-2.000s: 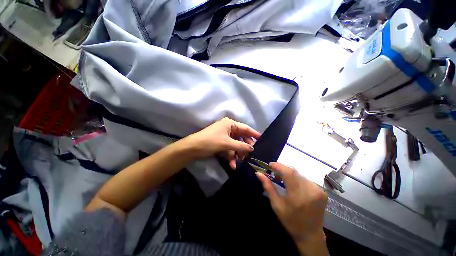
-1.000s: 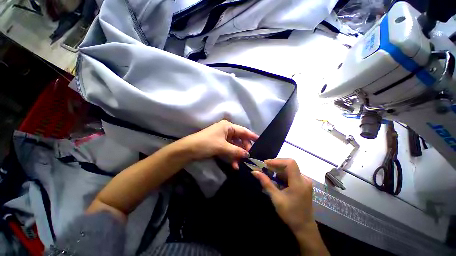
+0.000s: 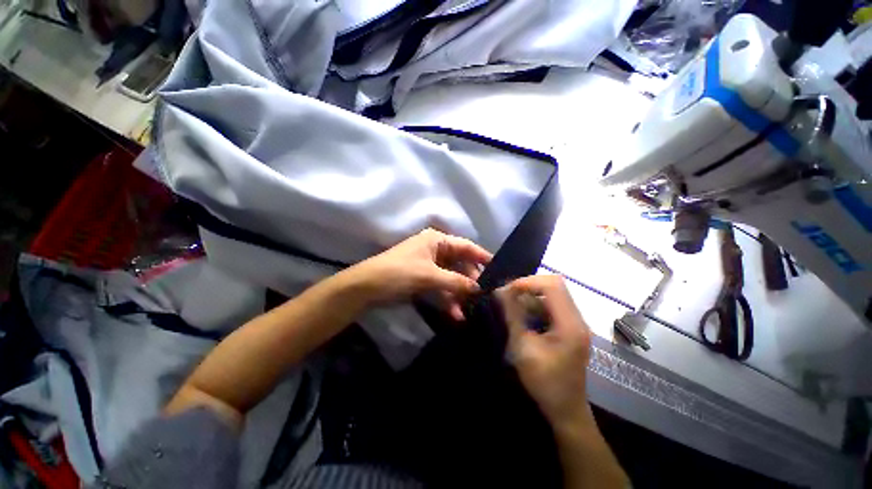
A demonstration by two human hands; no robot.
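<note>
A light grey garment panel lies in large folds over the table, with narrow black binding along its far edge. A wider black facing runs down its right side to my fingers. My left hand pinches the facing's lower end. My right hand is close beside it, fingertips at the same spot on the black cloth. A small dark tool, perhaps thread snips, shows partly inside my right hand; its tips are hidden or blurred.
The sewing machine head stands at the right. Shears and a jointed metal arm lie below it. More grey pieces with black stripes lie behind. A red basket is at the left. The table's front edge has ruler markings.
My right hand has moved up and left against my left fingertips, and the snips' blades no longer show. The left hand has barely moved. The view has shifted slightly.
</note>
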